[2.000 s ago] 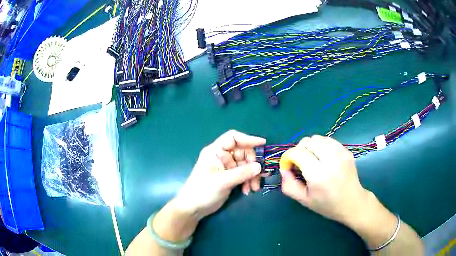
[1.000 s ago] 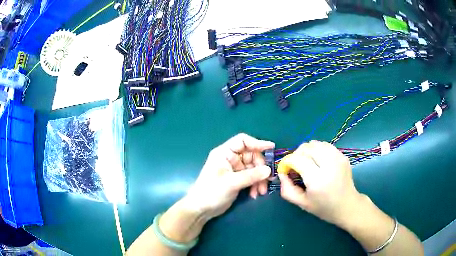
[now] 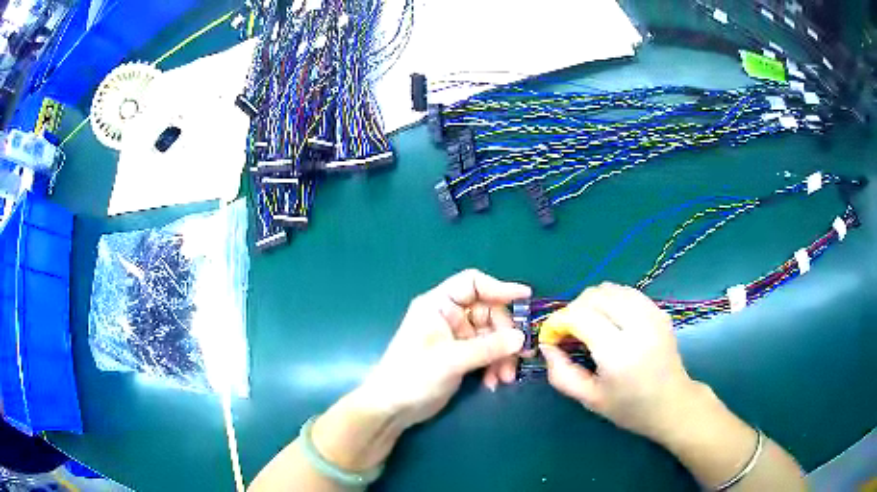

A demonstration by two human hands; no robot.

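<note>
My left hand point(image 3: 447, 336) pinches a black connector housing point(image 3: 522, 313) between thumb and fingers at the centre. My right hand point(image 3: 615, 346), with a yellow-orange finger cot point(image 3: 554, 332), is closed on thin wires just right of the housing; its fingertips hide which wires. Loose wire ends point(image 3: 531, 369) show below the housing. The labelled harness branch point(image 3: 769, 287) runs from behind my right hand to the far right, with white tags. A twisted-pair branch point(image 3: 673, 242) with blue, yellow and white wires curves above it.
Blue-yellow harnesses point(image 3: 596, 135) lie above my hands. A purple-yellow harness pile point(image 3: 317, 106) is upper left. A clear bag of black parts point(image 3: 159, 307), a white slotted disc point(image 3: 127, 104), a white sheet point(image 3: 192, 173) and a blue bin point(image 3: 37, 317) are at left. A green tag point(image 3: 763, 66) is upper right.
The view has shifted a little. My left hand keeps hold of the housing. My right fingers stay close to it, and the loose wire ends below have changed place slightly.
</note>
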